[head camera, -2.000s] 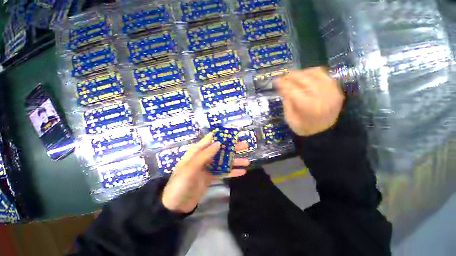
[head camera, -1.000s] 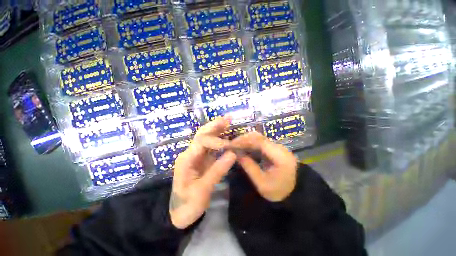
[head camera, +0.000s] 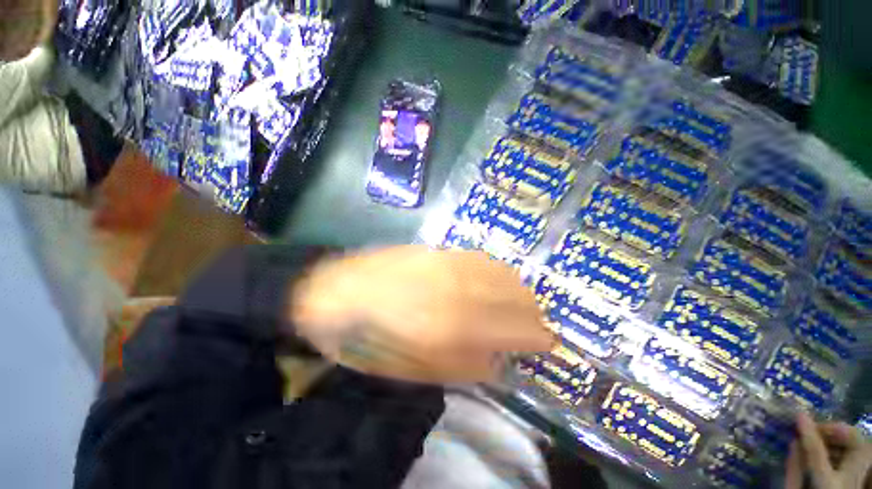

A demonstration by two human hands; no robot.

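The clear blister tray lies across the right half, most visible pockets filled with blue circuit boards. My left hand is blurred, back up, over the tray's near left corner; its fingertips point right, near a board in that corner. Whether it holds anything is hidden. My right hand is at the lower right, cut off by the picture's edge, with its fingers at the tray's near edge beside a blurred dark blue board. I cannot tell if it grips that board.
A smartphone with a lit screen lies on the green bench left of the tray. A black bin of heaped boards is at upper left. More loose boards lie beyond the tray. A brown box with a red patch is below the bench.
The view has swung left, so the tray now sits at the right and the left bin shows. My hands were together over the tray's near edge and are now far apart.
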